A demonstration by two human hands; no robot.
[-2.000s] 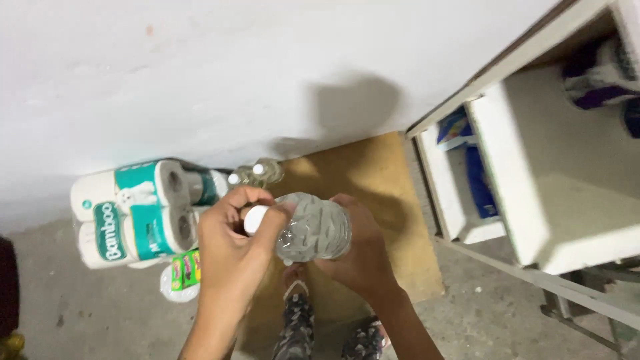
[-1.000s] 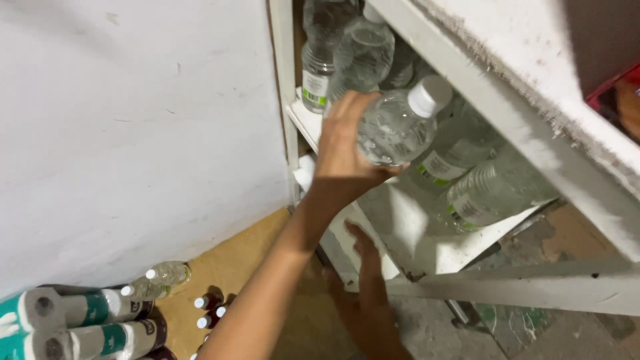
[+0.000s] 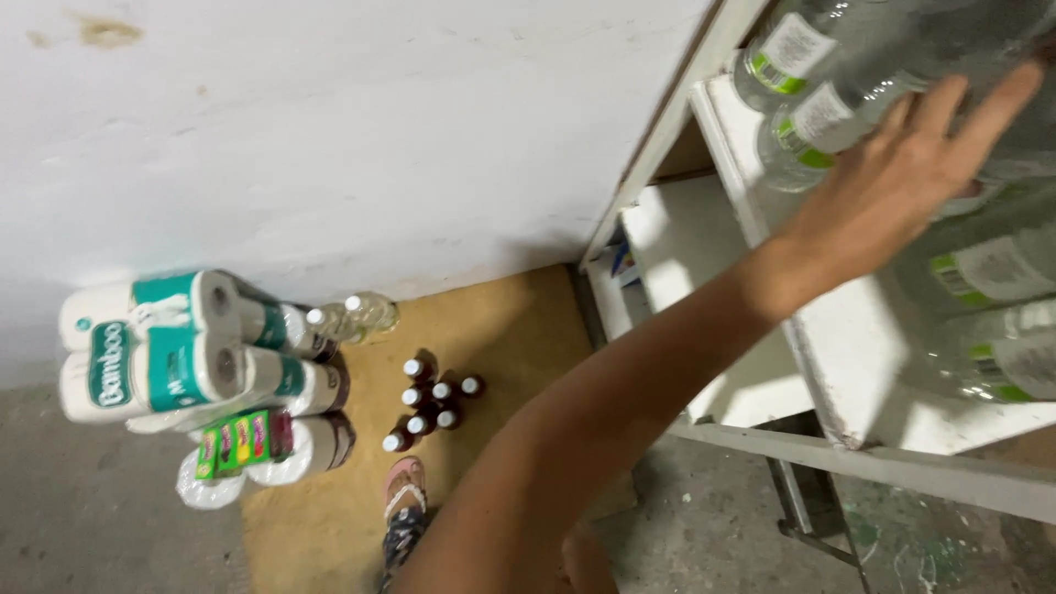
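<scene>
My left hand [image 3: 916,165] reaches across to the upper right, over clear plastic bottles on a white shelf. Its fingers are spread against or just above the bottles; blur and overlap hide whether it grips one. One bottle [image 3: 808,124] with a white and green label lies nearest the wrist, and another [image 3: 784,58] is beyond it. More labelled bottles [image 3: 1006,264] are on the right, below the hand. Only a small blurred part of my right hand or arm [image 3: 587,561] shows at the bottom, beside my left arm; its fingers are hidden.
Packs of toilet rolls [image 3: 177,346] stand by the wall, with a green packet strip [image 3: 243,445] on nearby rolls. Clear bottles [image 3: 371,312] and several dark bottles with white caps [image 3: 429,396] stand on a brown floor sheet [image 3: 528,330]. A lower shelf [image 3: 701,239] is on the right.
Two seconds ago both hands were at a clear bottle above the floor sheet. A second ago my left hand held a white-capped bottle at the shelf; now it is spread over the shelved bottles. The view has shifted.
</scene>
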